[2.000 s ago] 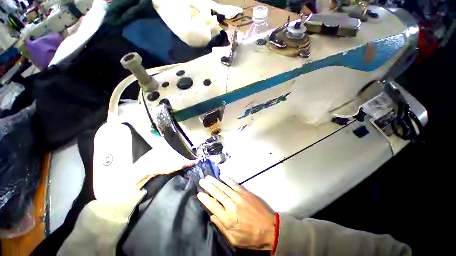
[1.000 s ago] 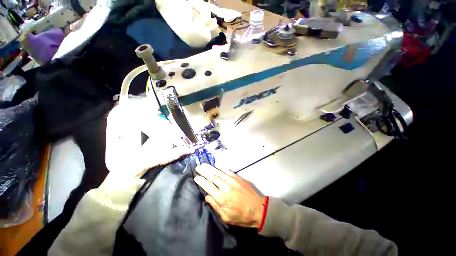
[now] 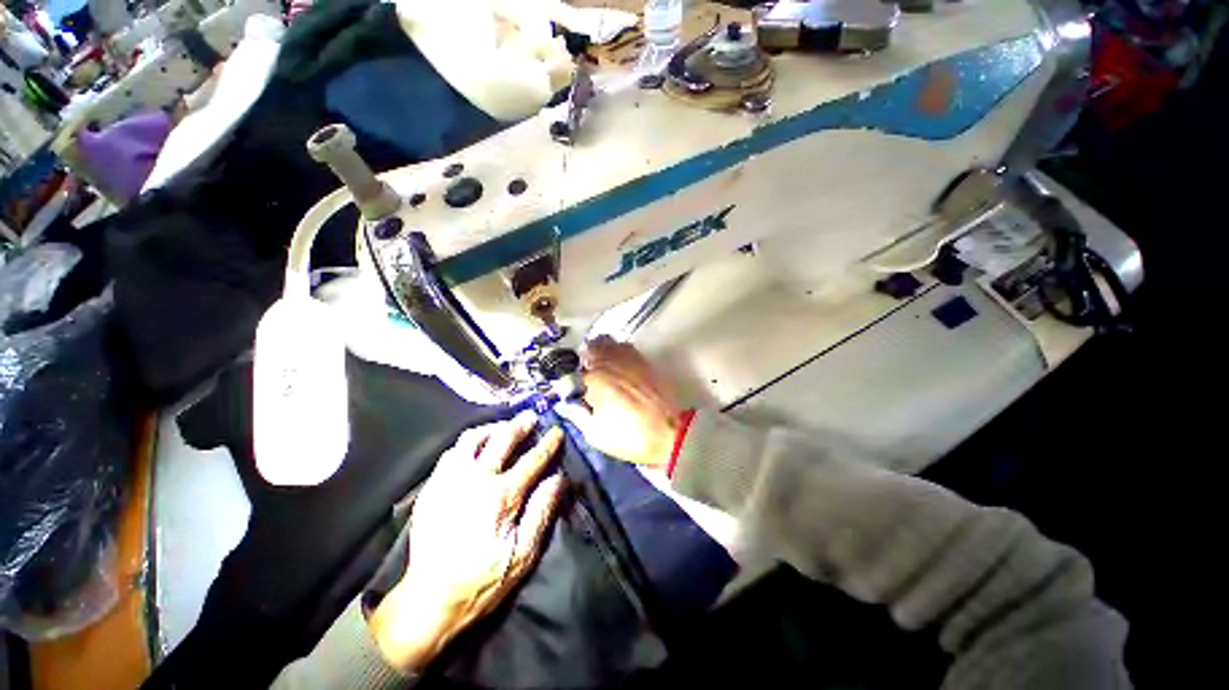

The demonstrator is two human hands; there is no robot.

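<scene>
The black garment (image 3: 337,499) lies on the machine bed, its near part hanging toward me. A navy-blue cloth piece (image 3: 660,532) lies at its right side, with a narrow dark band between it and shiny grey-black lining (image 3: 573,593). The cloth runs up to the presser foot (image 3: 532,391). My left hand (image 3: 472,526) lies palm down on the cloth just below the foot, fingers slightly apart. My right hand (image 3: 623,404) is right of the foot with fingers bent close to it; its fingertips are partly hidden, so a grip cannot be told.
The white machine head (image 3: 809,202) stretches to the upper right. A glowing lamp (image 3: 301,391) stands left of the needle. A crinkled plastic bag (image 3: 54,458) lies at the left on an orange-brown board (image 3: 101,654). A cloth pile (image 3: 404,101) and clear bottle (image 3: 662,24) are behind.
My left hand has come from behind the lamp onto the cloth below the foot. My right hand has moved up beside the foot. The navy cloth and dark band now show more.
</scene>
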